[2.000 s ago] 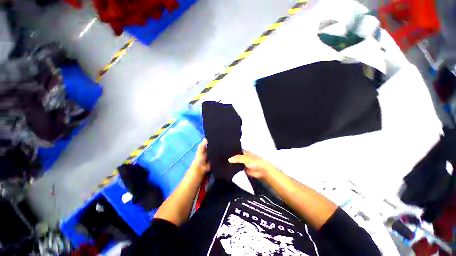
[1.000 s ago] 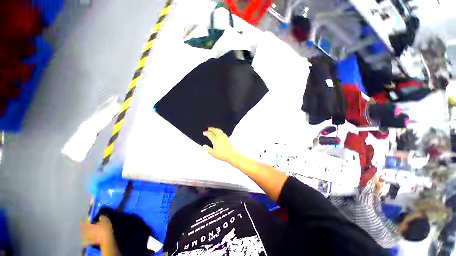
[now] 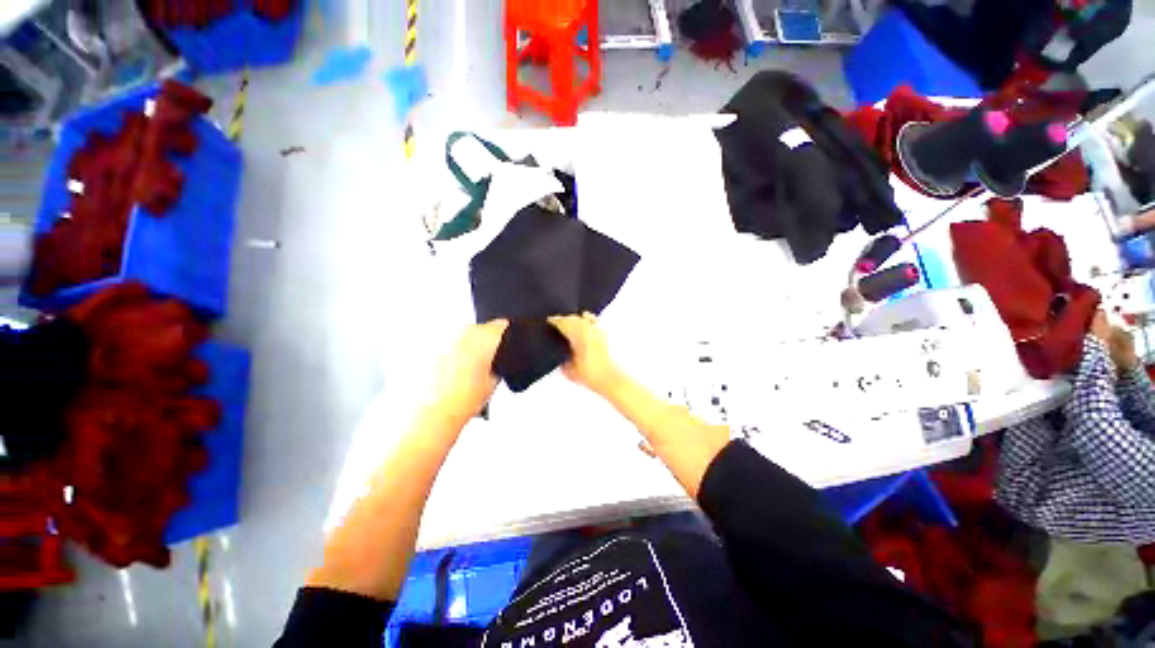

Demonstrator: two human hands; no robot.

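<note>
A black cut panel [image 3: 545, 260] lies on the white table, its far corner by the crumpled white cloth. A smaller black fabric piece [image 3: 531, 355] is at its near edge, between my hands. My left hand [image 3: 484, 352] grips the left side of this piece. My right hand [image 3: 579, 344] grips its right side. The fingertips are partly hidden at the fabric, and I cannot tell whether the two black pieces are joined.
White cloth with a green band [image 3: 488, 203] lies beyond the panel. A black garment pile [image 3: 804, 165] is at the table's far side. The sewing machine [image 3: 823, 392] is on the right, with thread cones [image 3: 887, 281] behind. Another person's checked sleeve [image 3: 1115, 418] shows at right. Blue crate [image 3: 488, 585] below the table edge.
My left hand has come from the crate at lower left up to the table. Both hands now hold the smaller black piece at the panel's near edge. The camera view has turned.
</note>
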